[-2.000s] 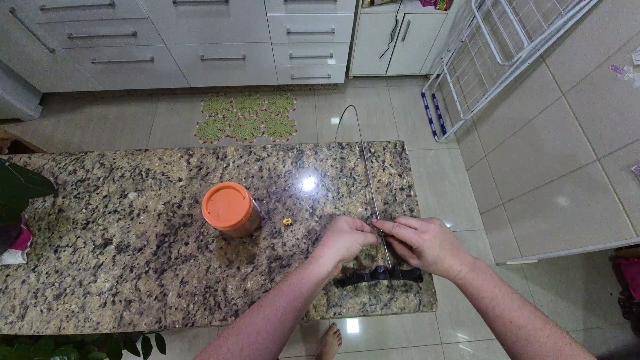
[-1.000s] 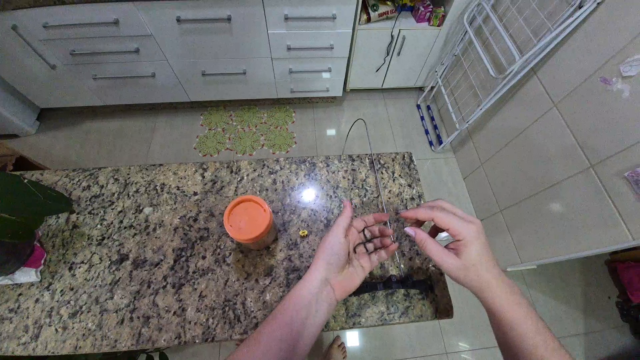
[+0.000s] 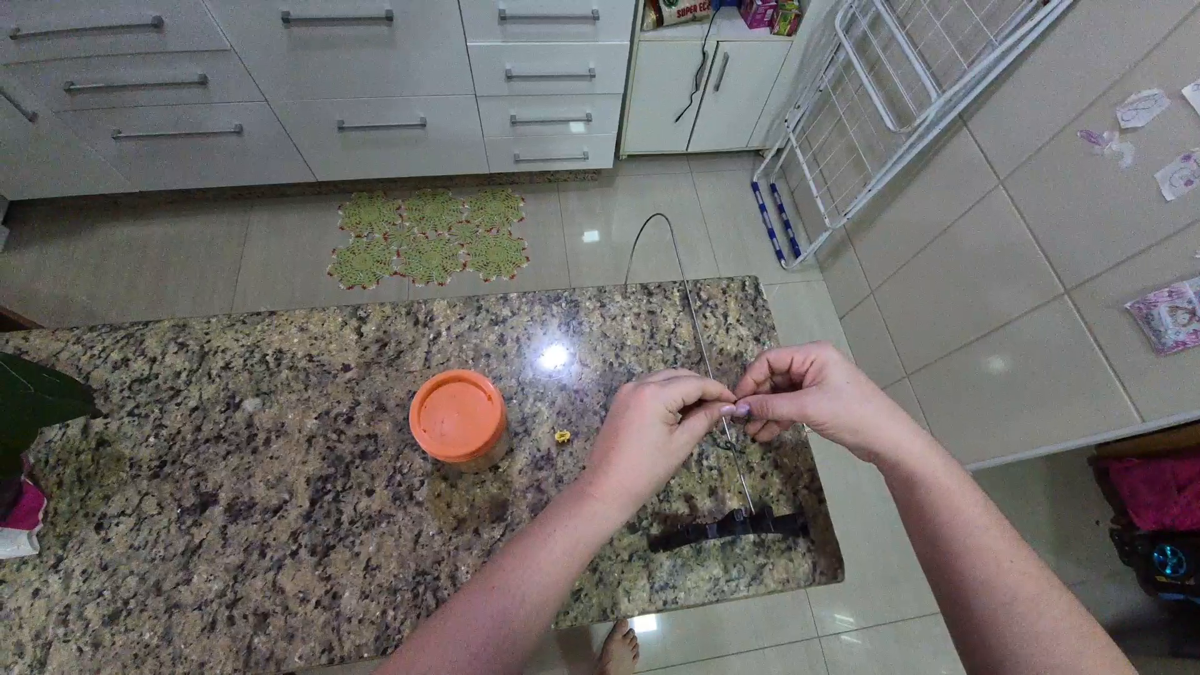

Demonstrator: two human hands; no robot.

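My left hand (image 3: pixel 661 422) and my right hand (image 3: pixel 811 394) meet at the fingertips over the right end of the granite counter, pinching something too small to make out. A thin bent wire (image 3: pixel 696 323) runs past the fingertips, curves over the counter's far edge and comes down to a black strap-like piece (image 3: pixel 731 530) lying near the right corner. A bit of dark cord hangs just under the fingers. Left of my left hand lies a small yellow piece (image 3: pixel 562 437). Farther left stands a jar with an orange lid (image 3: pixel 457 415).
The granite counter (image 3: pixel 262 450) ends at the right in a corner. A potted plant (image 3: pixel 37 403) stands at its left edge. Beyond are white drawers (image 3: pixel 394 122), a crocheted floor mat (image 3: pixel 431 234) and a white folding drying rack (image 3: pixel 844 141) by the tiled wall.
One second ago my left palm was turned up with dark cord across its fingers, apart from my right hand. Now the palm is turned down and both hands' fingertips are together at the wire.
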